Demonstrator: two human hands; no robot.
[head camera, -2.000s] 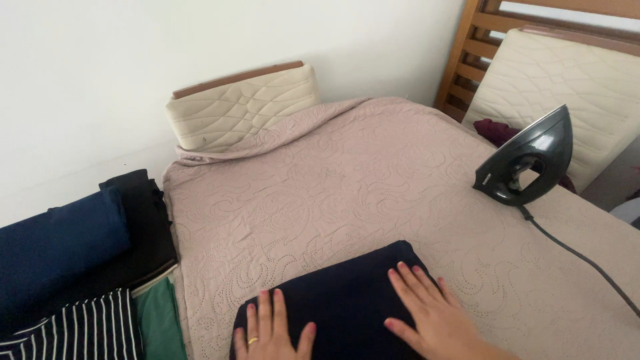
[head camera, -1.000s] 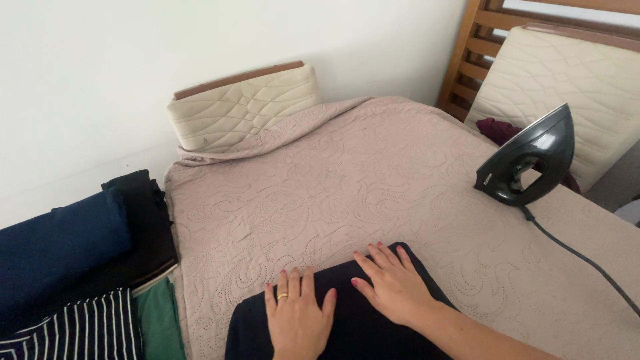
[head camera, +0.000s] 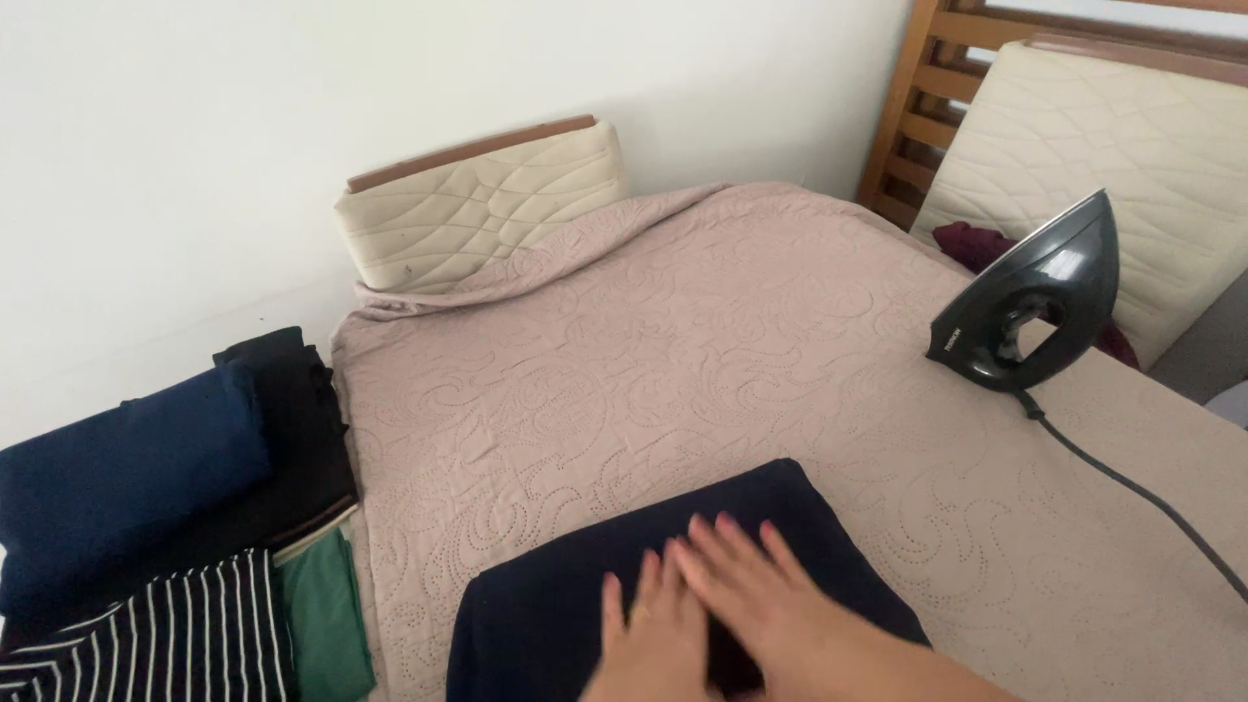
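Note:
A folded dark navy cloth (head camera: 546, 585) lies on a pinkish quilted cover (head camera: 624, 390) at the bottom middle. On top of it my left hand (head camera: 651, 634), with a ring on one finger, rests palm down with nothing gripped. My right hand (head camera: 760, 595) lies flat on the same cloth, its fingers meeting or overlapping those of my left hand; the picture is slightly blurred there. A dark clothes iron (head camera: 1058, 292) stands on its heel at the right, apart from both hands, with its cord (head camera: 1141, 487) running toward the right edge.
Folded blue cloth (head camera: 136, 468), black cloth (head camera: 302, 439), a striped garment (head camera: 195, 624) and green cloth (head camera: 322, 614) are piled at left. Cream padded chair backs (head camera: 487, 205) stand behind the cover, one near a wooden slatted frame (head camera: 897, 146). Dark red cloth (head camera: 965, 244) lies behind the iron.
My hands were apart on the navy cloth two seconds ago and have come together near its middle. The iron has stayed in place.

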